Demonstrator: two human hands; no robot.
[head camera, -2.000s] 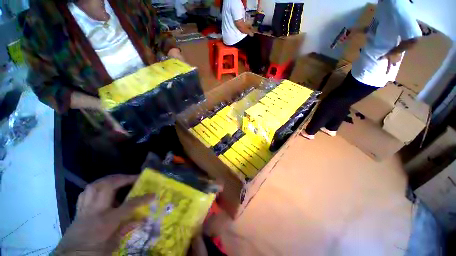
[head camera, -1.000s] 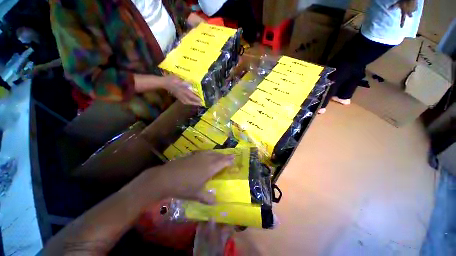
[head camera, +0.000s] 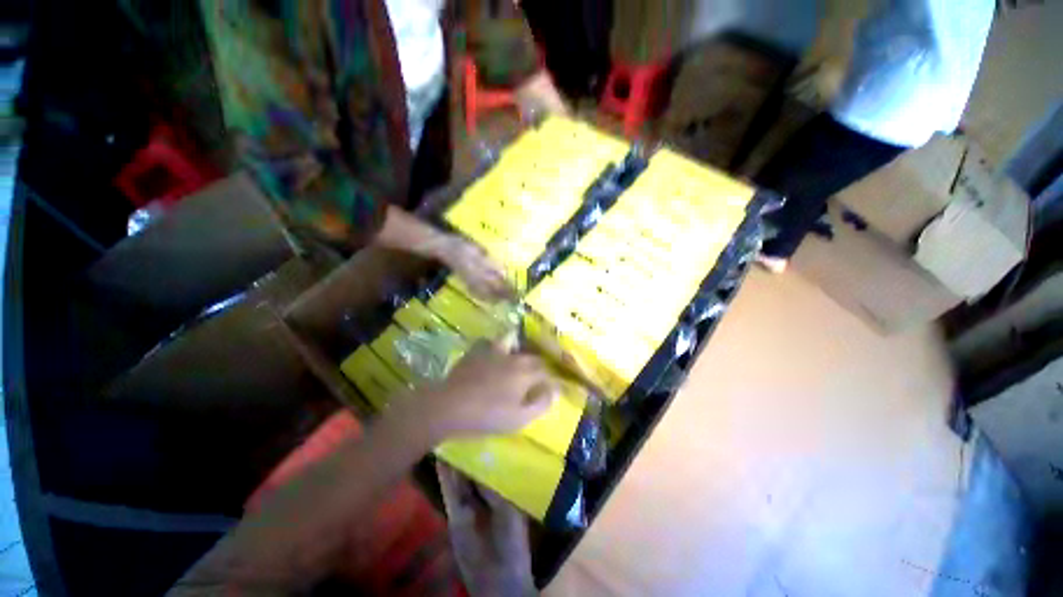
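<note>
My left hand (head camera: 501, 391) comes in from the lower left and grips the upper side of a bundle of yellow boxes with black ends (head camera: 501, 466) in clear film. My right hand (head camera: 487, 531) supports it from below; its fingers are partly hidden. The bundle is at the near end of an open brown carton (head camera: 312, 356). A long row of wrapped yellow boxes (head camera: 641, 262) lies in the carton's right part. Another person's hand (head camera: 460, 259) is on a second row (head camera: 536, 192) beside it. Lower yellow boxes (head camera: 379, 371) show at the left.
A person in a patterned jacket (head camera: 291, 105) stands across the carton. A person in a white top (head camera: 921, 70) stands behind at the right. Red stools (head camera: 633, 91) are at the back. A broad cardboard flap (head camera: 758, 432) spreads right; other cartons (head camera: 968, 222) stand beyond.
My hands have brought the bundle against the carton's near end. The other person's row has moved right and down, beside the long row. The view has shifted slightly.
</note>
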